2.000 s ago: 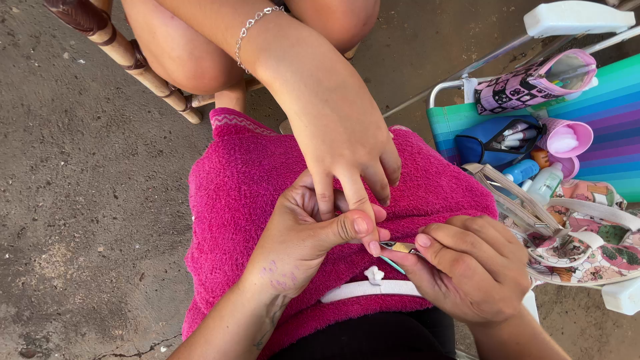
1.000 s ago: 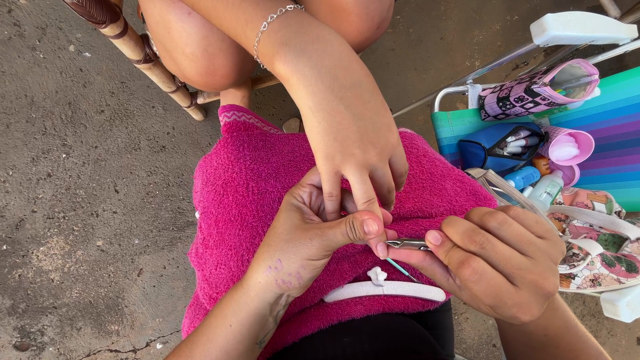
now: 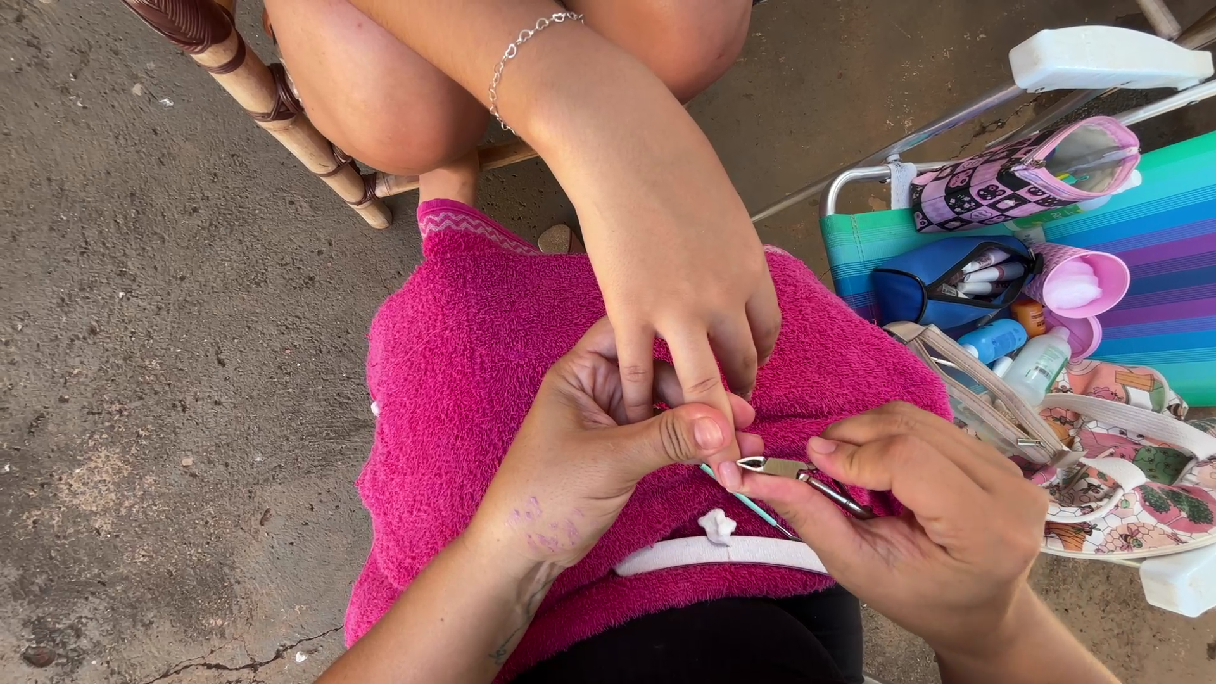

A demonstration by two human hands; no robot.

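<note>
My left hand (image 3: 608, 437) grips a finger of another person's hand (image 3: 670, 228), which reaches down from the top, palm down, with a chain bracelet at the wrist. A metal cuticle nipper (image 3: 803, 475) is in my right hand (image 3: 926, 508), its jaws at that finger's nail. Both hands are over a pink terry towel (image 3: 475, 380) spread on my lap. A thin turquoise-handled tool (image 3: 746, 499) lies on the towel beneath the fingers, partly hidden. Below it, a small white cotton piece (image 3: 716, 525) rests at a white band (image 3: 717, 556).
At right, a striped folding chair (image 3: 1173, 237) holds a checked pouch (image 3: 988, 190), a blue case (image 3: 921, 285), a pink cup with cotton (image 3: 1107, 290), bottles (image 3: 1035, 366) and a floral bag (image 3: 1130, 494). The other person's bare knees and a bamboo chair leg (image 3: 275, 104) are at upper left.
My right hand has kept the nipper close to the held finger while tilting it slightly. My left hand's hold on the finger is unchanged.
</note>
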